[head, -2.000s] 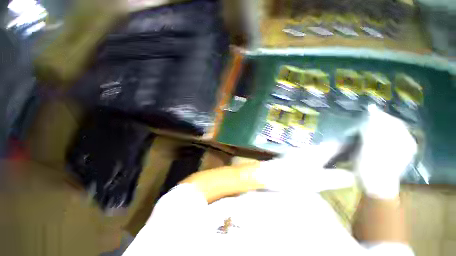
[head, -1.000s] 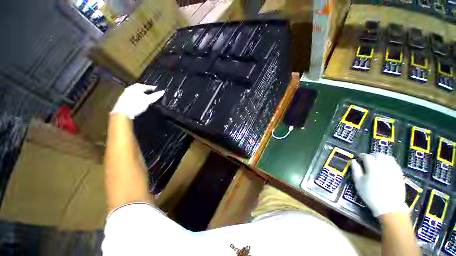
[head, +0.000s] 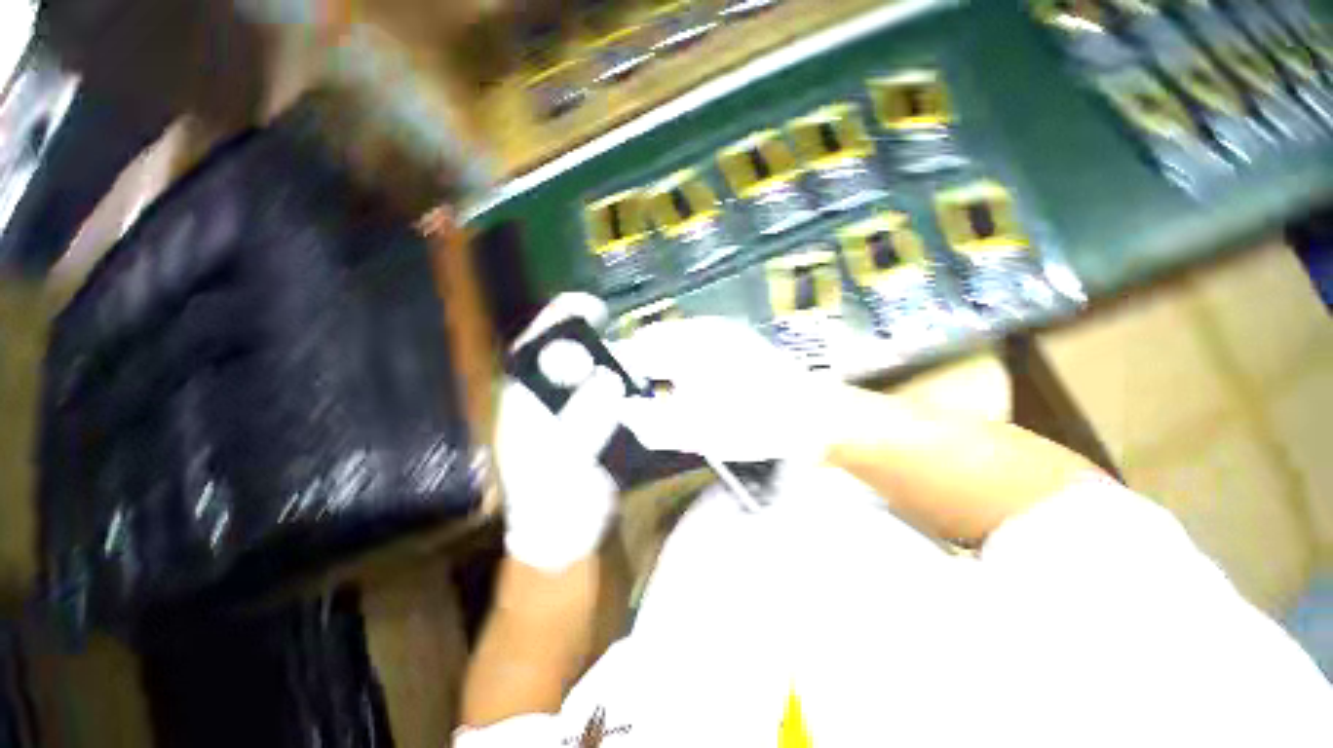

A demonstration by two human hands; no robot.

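My left hand (head: 553, 475), white-gloved, holds a black palm-sized piece (head: 553, 383), probably a handset or its back cover. A round pale patch shows on it; I cannot tell if it is a fingertip. My right hand (head: 716, 383), also gloved, is against the piece's right end; blur hides its grip. A thin pale strip (head: 735, 485) shows below the right hand. Behind the hands, a clear tray (head: 1070, 281) of yellow-and-black keypad phones (head: 882, 252) in two rows lies on the green bench (head: 1023, 161). My hands cover its near left part.
A glossy black tray stack (head: 249, 365) stands at left. Another group of phones (head: 1170, 117) lies on the bench at upper right. A brown board with phones (head: 643, 88) is behind the bench's pale edge. Cartons are below the stack, and tiled floor shows at right.
The view has swung right. My left hand has left the black stack and now holds the black piece. My right hand has moved from over the phones in the tray to meet the left.
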